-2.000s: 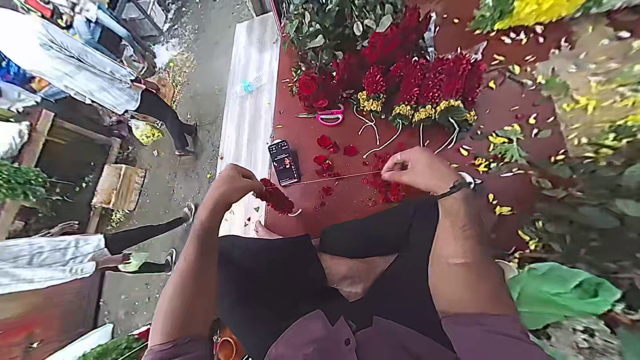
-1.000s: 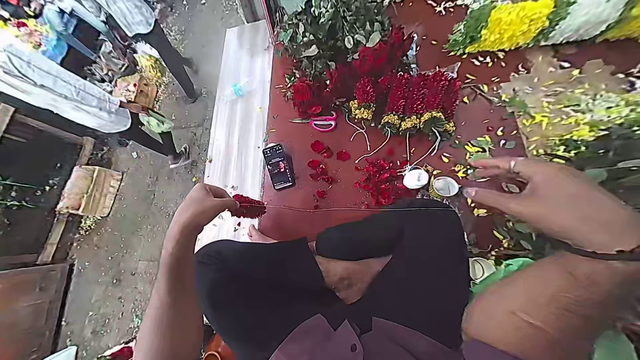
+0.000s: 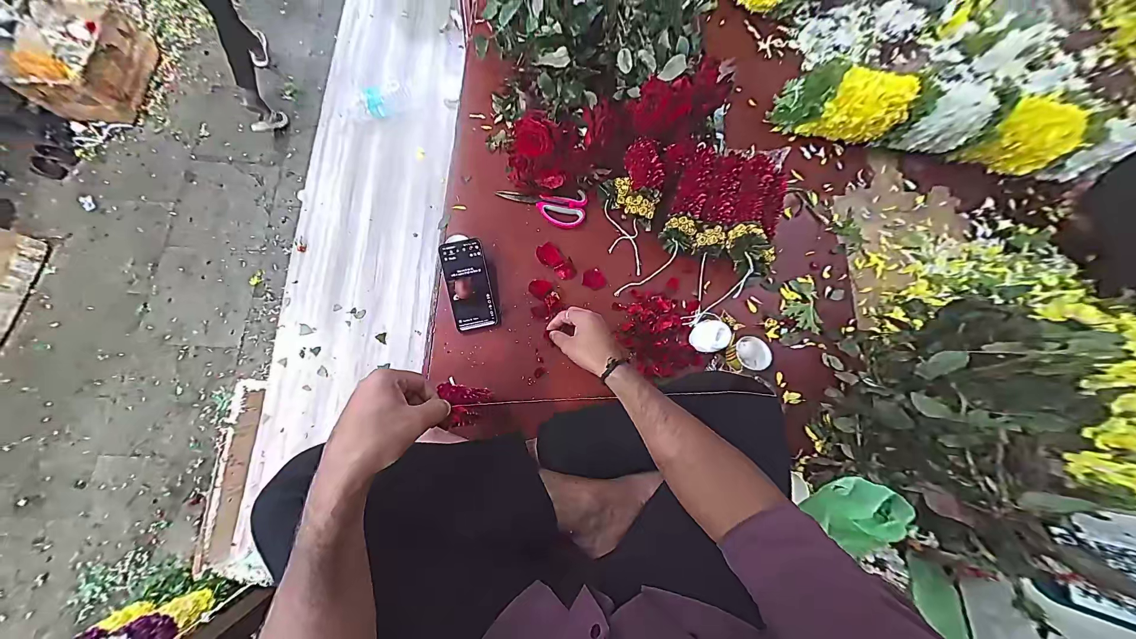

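My left hand pinches the end of a short string of red petals near the edge of the red surface. From it a thin thread runs right across my lap, passing by my right forearm. My right hand is over the red surface, thumb and fingertips together beside loose red petals; whether a petal is between them cannot be made out. A heap of red petals lies just right of that hand, next to two white round spools or cups.
A smartphone and pink-handled scissors lie ahead. Beyond are red roses and finished red garlands with white strings. Yellow and white flowers lie upper right, leafy stems at right. A person's leg shows upper left.
My right hand, stretched out to the right a second ago, has come back to the loose petals. My left hand still holds the petal string. The view has shifted.
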